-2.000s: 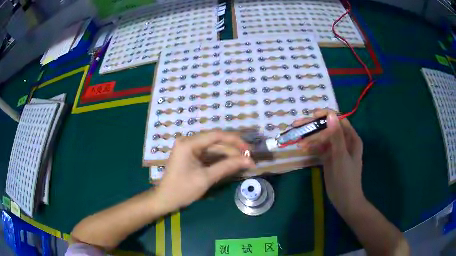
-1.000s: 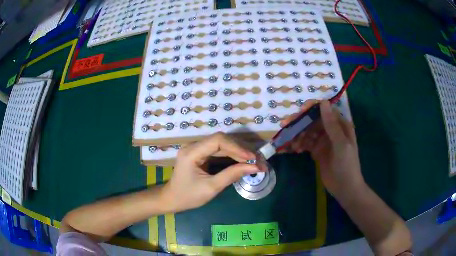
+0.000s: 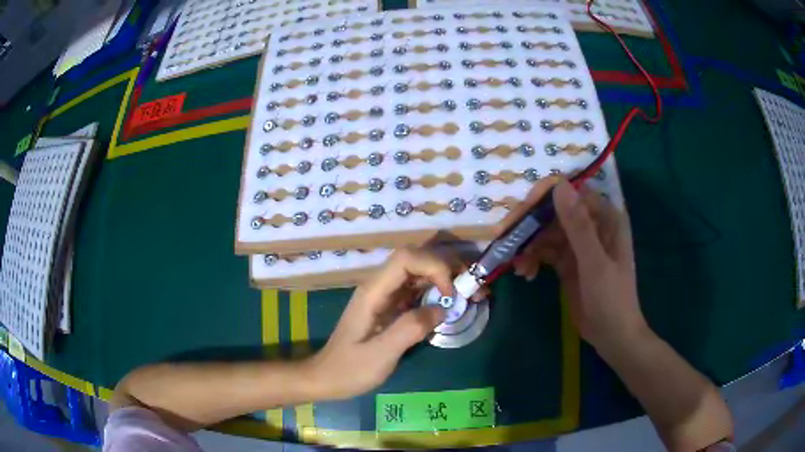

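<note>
My right hand point(image 3: 591, 256) holds the test probe point(image 3: 512, 243), its white tip slanting down left to the test fixture. The fixture point(image 3: 461, 334) is a stepped round silver base on the green mat. A small round component point(image 3: 446, 302) sits at the top of the fixture. My left hand point(image 3: 375, 327) has its thumb and index finger at either side of the component. Whether the probe tip touches the component cannot be told. The stacked foam tray point(image 3: 424, 238) lies behind, with rows of silver discs; several cutouts in its middle column lack a right disc.
A red lead point(image 3: 637, 110) runs from the probe to the upper right. Rear trays point(image 3: 221, 40) and side trays point(image 3: 40, 238) lie around the mat. A red label point(image 3: 159, 108) is at the upper left, a green label point(image 3: 437, 410) in front of the fixture.
My left hand has brought the component down from above the tray's front edge onto the fixture. The probe tip has moved down towards it. The view has shifted.
</note>
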